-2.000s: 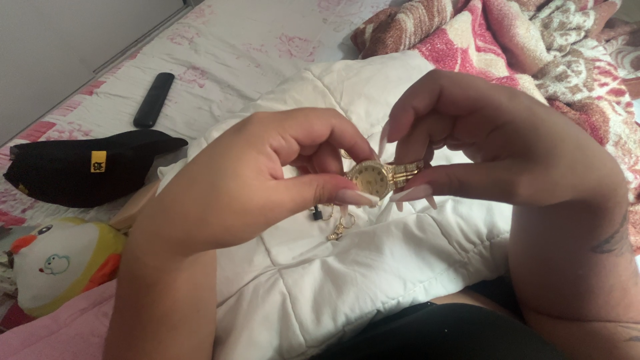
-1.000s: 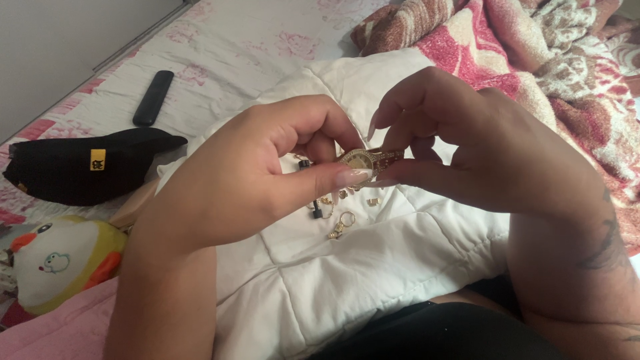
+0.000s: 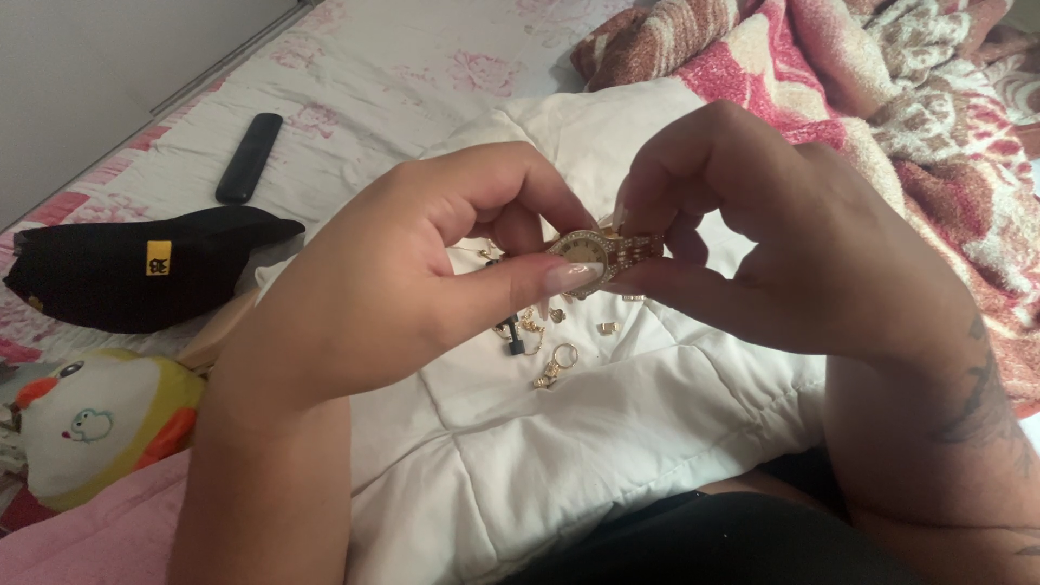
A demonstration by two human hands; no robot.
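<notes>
A gold wristwatch (image 3: 587, 253) with a stone-set bezel is held between both hands above a white quilted comforter (image 3: 561, 455). My left hand (image 3: 406, 276) pinches the watch case, its thumb over part of the dial. The thumb and fingers of my right hand (image 3: 756, 244) grip the metal bracelet close to the case. Below the watch lie a gold ring (image 3: 565, 355), small gold pieces (image 3: 607, 328), thin gold chains and a small black bar-shaped item (image 3: 515, 341). My left hand partly hides these.
A black cap (image 3: 106, 264) with a yellow tag and a black elongated case or remote (image 3: 249, 158) lie on the floral sheet at left. Nearer is a plush bird toy (image 3: 97, 422). A patterned pink and brown blanket (image 3: 861, 122) is heaped at right.
Both hands have kept hold of the watch while tilting it slightly. The dial was less covered by my left thumb two seconds ago. More of the small jewelry beneath the hands shows now.
</notes>
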